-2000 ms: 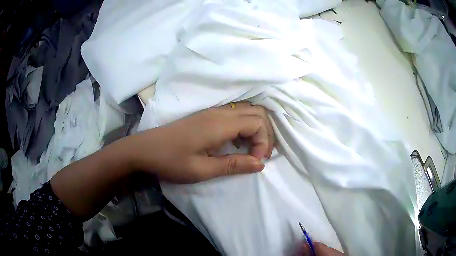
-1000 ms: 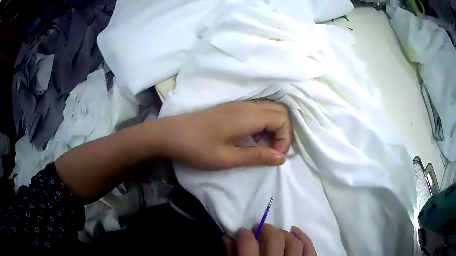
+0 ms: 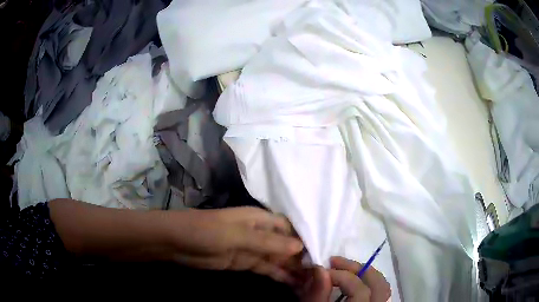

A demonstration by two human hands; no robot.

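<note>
White fabric [image 3: 307, 76] lies in large folds over the table and drapes towards my lap. A straight seam line crosses it. My left hand [image 3: 254, 242] is low in the picture with its fingertips at the fabric's pulled-up point; its grip is partly hidden and blurred. My right hand [image 3: 348, 283], cut off by the bottom edge, touches that point with thumb and finger. It holds a slim blue tool [image 3: 371, 259] between its fingers, pale tip pointing up and right. The fabric is stretched between the seam line and my hands.
Dark grey and white scraps [image 3: 118, 147] are heaped at left. The cream table [image 3: 455, 88] shows at right, with another white fabric pile [image 3: 508, 112] on its far side. A green machine cover [image 3: 514, 253] is at lower right. A yellow-green loop [image 3: 493, 29] is at upper right.
My left hand has moved down from the middle of the fabric to beside my right hand, uncovering the seam line. The fabric is now drawn to a point there. The view has shifted slightly.
</note>
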